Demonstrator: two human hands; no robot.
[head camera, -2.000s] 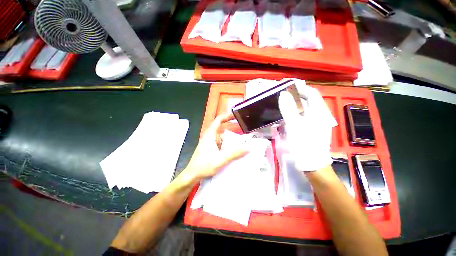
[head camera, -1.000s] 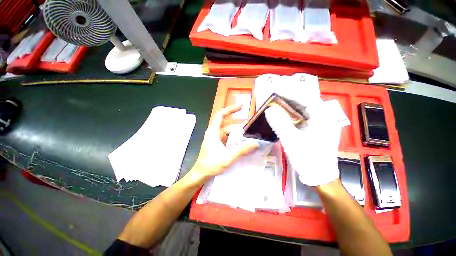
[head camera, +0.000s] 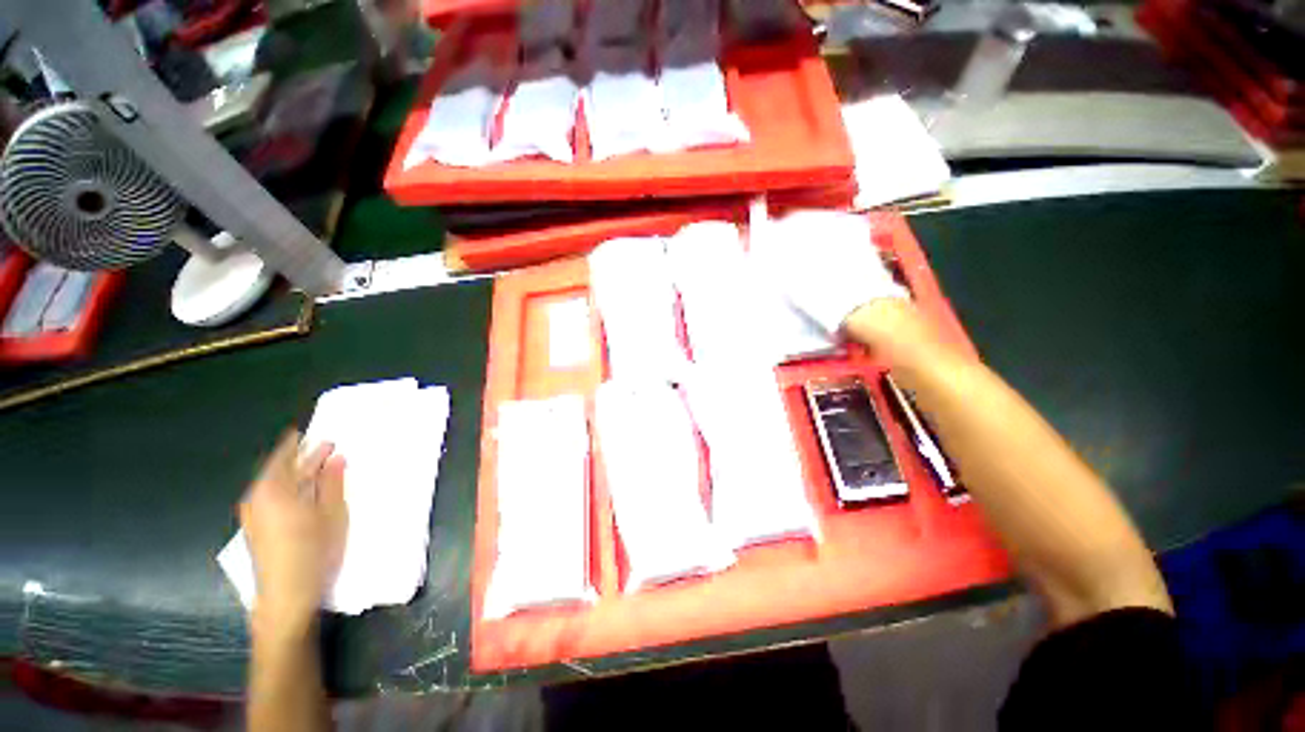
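Observation:
My bare left hand (head camera: 294, 515), blurred, is at the left edge of a fanned stack of white sleeves (head camera: 384, 493) on the bench. I cannot tell whether its fingers grip one. My white-gloved right hand (head camera: 827, 272) is over an upper pocket of the red tray (head camera: 658, 608). A greyish-white thing shows under it, and the glove hides its grip. Several filled white sleeves (head camera: 541, 501) lie in both rows of the tray. A bare phone (head camera: 856, 441) lies face up in the lower row. Another phone (head camera: 927, 436) beside it is partly covered by my right forearm.
A small white label slip (head camera: 568, 332) lies in the upper left pocket. Stacked red trays (head camera: 616, 175) with bagged phones stand behind. A white fan (head camera: 89, 200) and slanted metal post (head camera: 215, 172) are at the back left. White sheets (head camera: 895, 150) lie behind right.
The view has shifted. My left hand has moved from the phone over the tray to the sleeve stack. My right hand has moved to the tray's upper pockets, and the dark phone no longer shows in it.

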